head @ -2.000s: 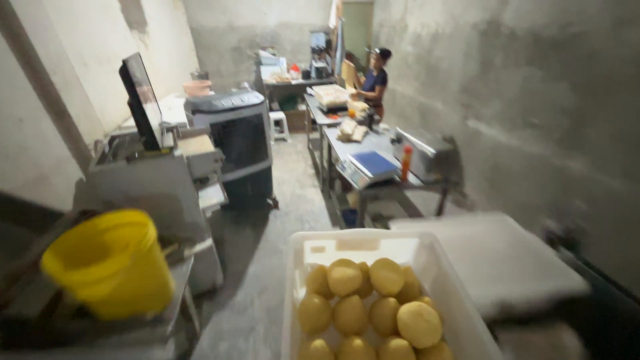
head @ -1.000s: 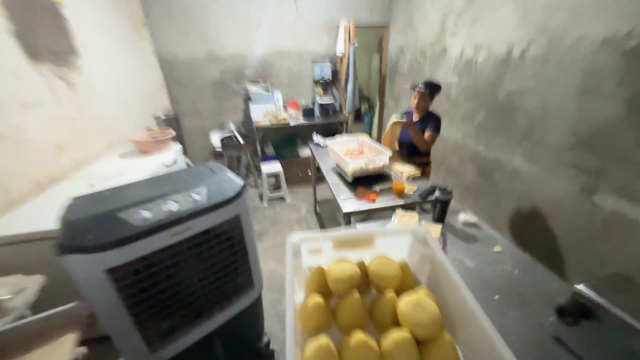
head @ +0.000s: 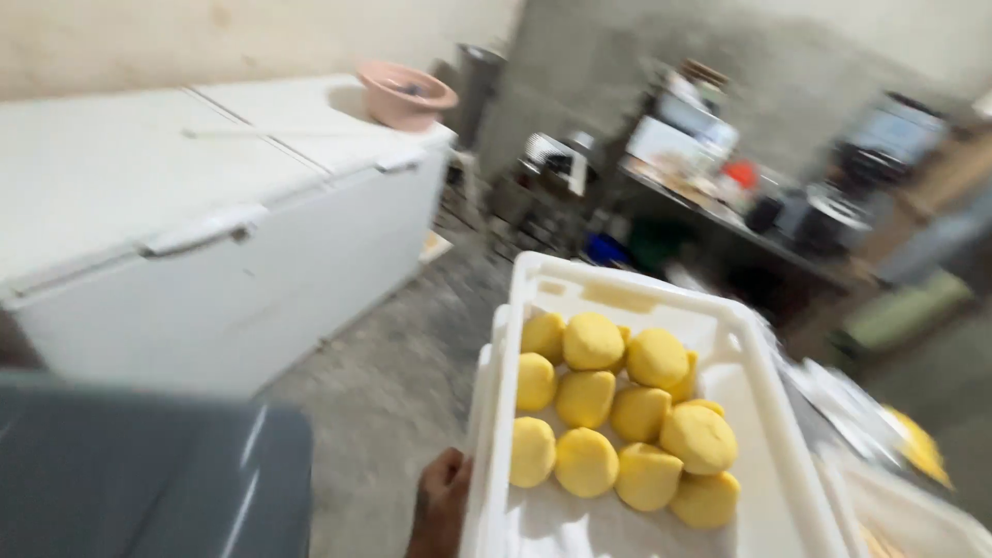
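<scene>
A white plastic crate [head: 783, 434] fills the lower middle of the view, and a second white rim shows just under its left side. Inside lie several rounded yellow dough pieces [head: 585, 463] in rows, on a white bottom. My left hand [head: 444, 480] grips the crate's left side from outside, its fingertips hidden behind the wall. My right hand is out of view.
White chest freezers [head: 333, 248] stand at the left, with a pink basin [head: 407, 97] on top. The dark top of an air cooler [head: 155, 465] is near at lower left. A cluttered worktable [head: 736, 225] stands behind; another white tub [head: 907, 504] is at lower right.
The view has moved forward past the air cooler and swung left toward the freezers. The crate has travelled along with me, and my left hand has come into view at its side.
</scene>
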